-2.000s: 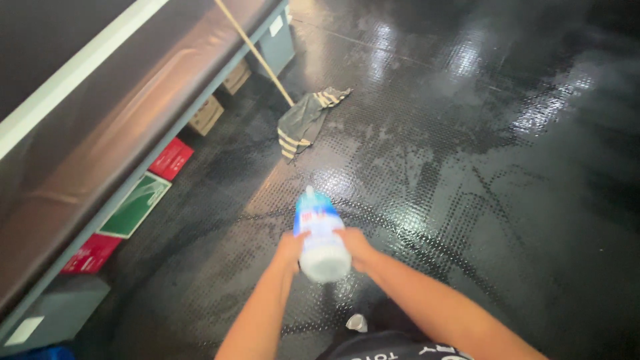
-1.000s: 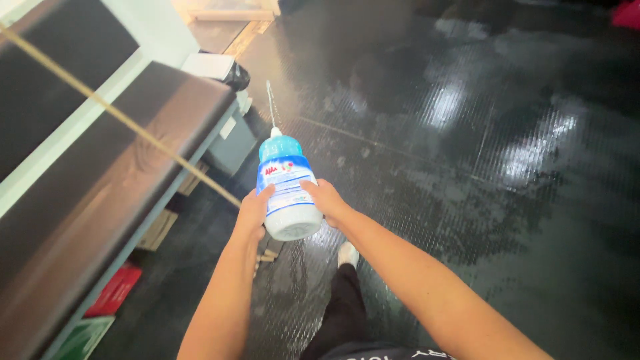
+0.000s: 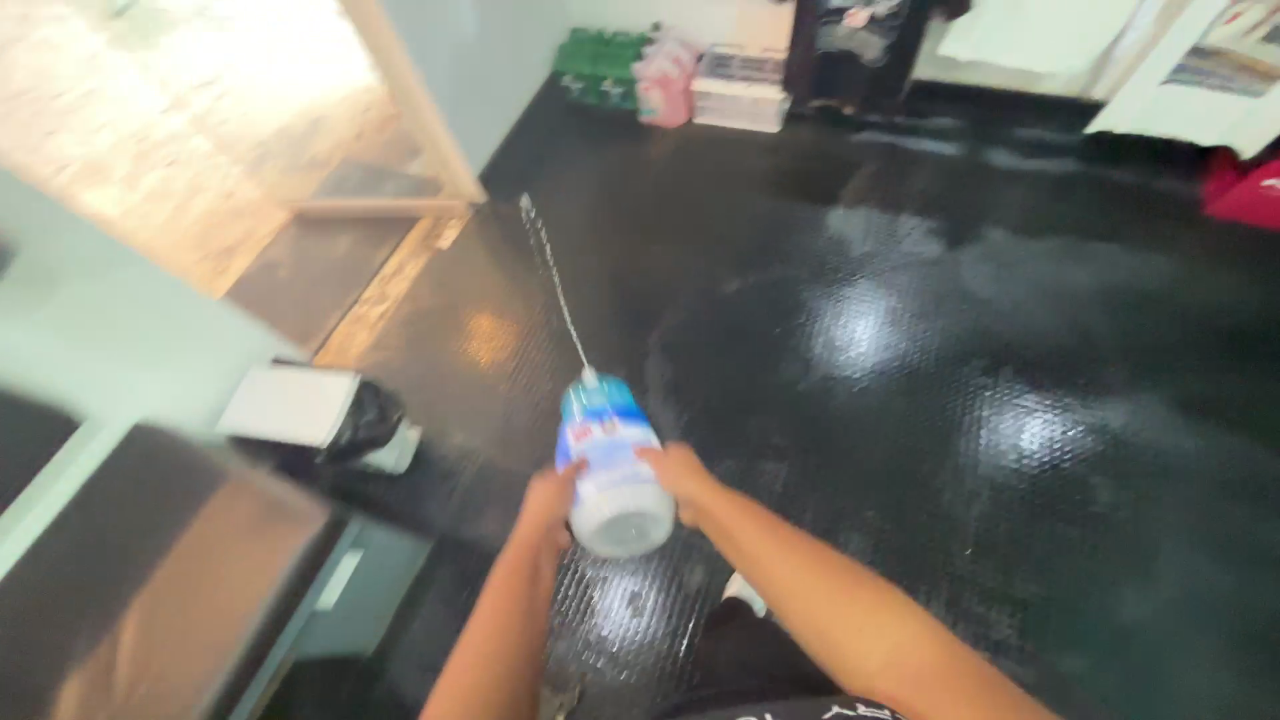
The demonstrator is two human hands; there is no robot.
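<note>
A large plastic bottle (image 3: 618,465) with a blue and white label is tilted, its nozzle pointing away from me and its base toward me. My left hand (image 3: 550,505) grips its left side, and my right hand (image 3: 685,482) grips its right side. From the nozzle a thin stream of liquid (image 3: 556,285) shoots forward over the black textured floor (image 3: 790,400), which shines with wet patches. The fingers beneath the bottle are mostly hidden.
A padded bench (image 3: 170,590) runs along the lower left, beside a lidded bin (image 3: 300,405). A wooden-framed doorway (image 3: 420,110) opens at upper left. Green bottles (image 3: 600,65), pink jugs (image 3: 665,80) and a white crate (image 3: 740,100) stand by the far wall.
The view has swung toward the doorway and far wall. A liquid stream now leaves the nozzle; none shows two seconds ago. The mop seen earlier is out of view. Both hands still hold the bottle.
</note>
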